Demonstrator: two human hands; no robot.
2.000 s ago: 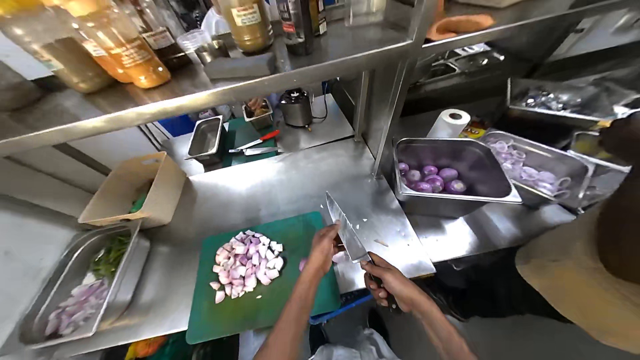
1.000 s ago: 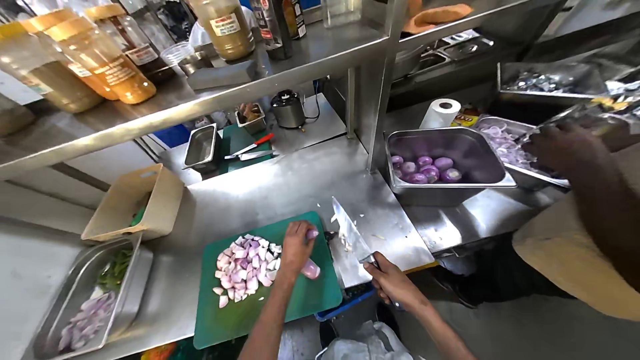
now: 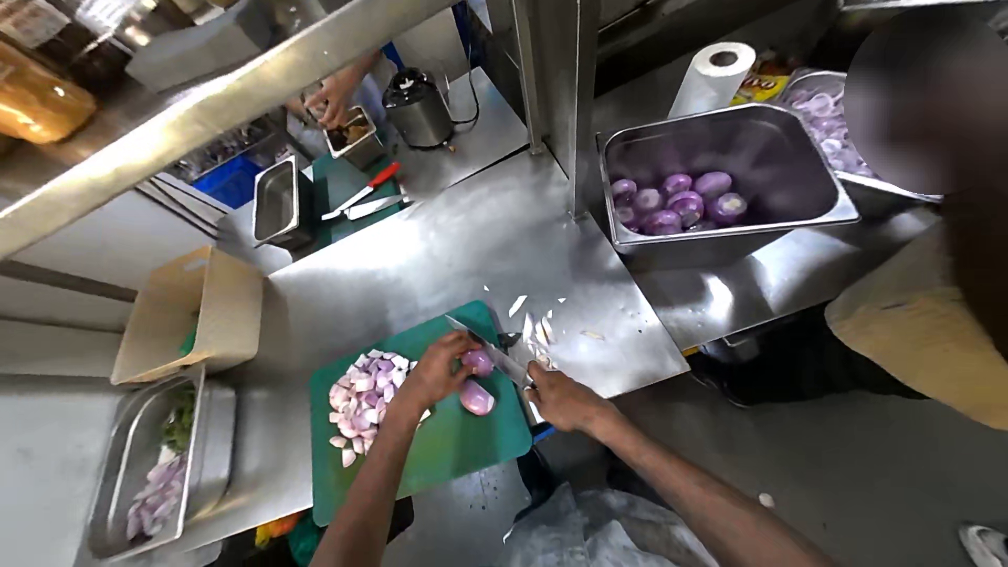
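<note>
My right hand [image 3: 563, 398] is shut on the handle of a kitchen knife [image 3: 500, 358], its blade over the right part of a green cutting board [image 3: 441, 453]. Close to the blade, my left hand [image 3: 437, 366] holds a peeled red onion piece [image 3: 477, 362] with its fingertips. Another onion piece [image 3: 477, 398] lies on the board just below it. Chopped onion [image 3: 366, 402] forms a pile at the board's left, partly behind my left forearm. Onion trimmings [image 3: 539, 331] are scattered on the steel table to the right of the board.
A steel pan [image 3: 728, 236] of peeled red onions stands at the right, near a paper roll [image 3: 713, 79] and a person [image 3: 921, 339]. At left are a beige bin [image 3: 228, 315] and a steel tray [image 3: 197, 472]. Knives [image 3: 366, 193] lie beyond; a shelf edge [image 3: 236, 79] crosses above. Another person's hands [image 3: 339, 94] work behind.
The knife has moved from over the bare steel to the board, beside the onion in my left hand. One onion piece now lies on the board. The view has shifted closer.
</note>
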